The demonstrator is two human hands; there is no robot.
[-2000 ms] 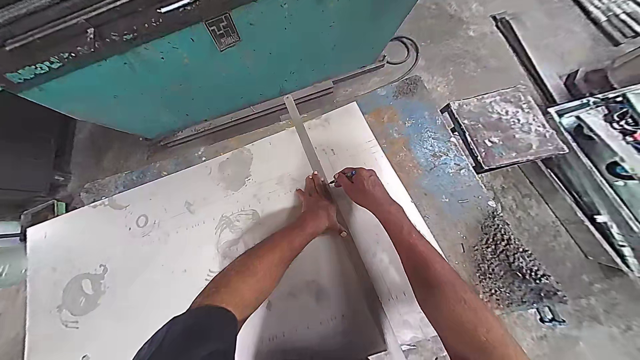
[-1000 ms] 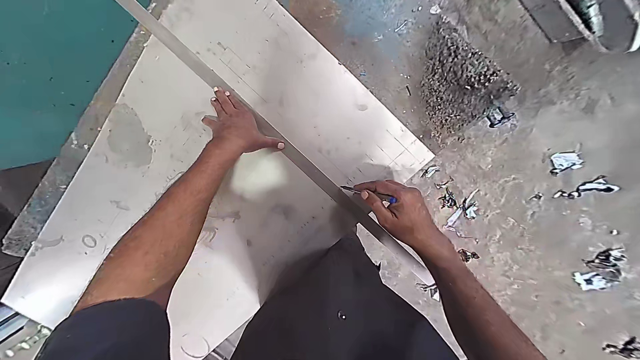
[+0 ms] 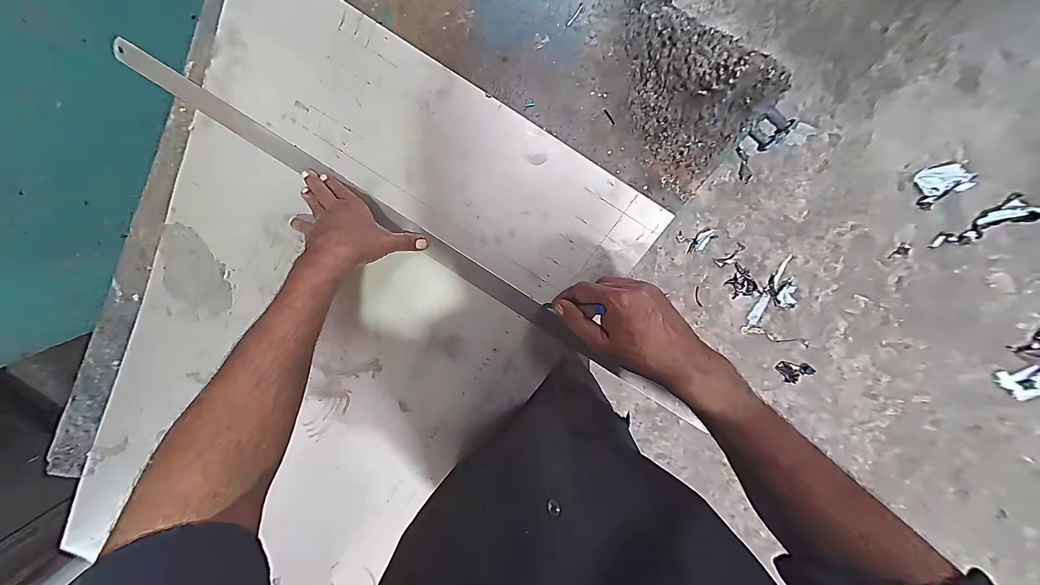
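A long metal straightedge [image 3: 244, 126] lies diagonally across a pale flat sheet [image 3: 479, 154] that bears thin drawn lines and small marks. My left hand [image 3: 345, 223] presses on the straightedge's lower-left edge with fingers and thumb spread. Nearer to my body, my right hand [image 3: 630, 325] grips a dark and blue marking tool [image 3: 593, 309], its tip mostly hidden, at the straightedge's upper edge. Whether the tool is a pen or a scriber, I cannot tell. The straightedge's near end runs on beneath my right hand and forearm.
A teal metal surface [image 3: 81, 162] stands at the left, beyond a grey ledge [image 3: 134, 292]. Right of the sheet, a heap of dark granular debris [image 3: 699, 89] and torn scraps [image 3: 942, 183] lie on the concrete floor [image 3: 877, 325]. My dark shirt overlaps the sheet's near edge.
Two seconds ago both hands were close together at the middle of the straightedge; now they are well apart, the right one nearer to my body. The view has swung down and turned.
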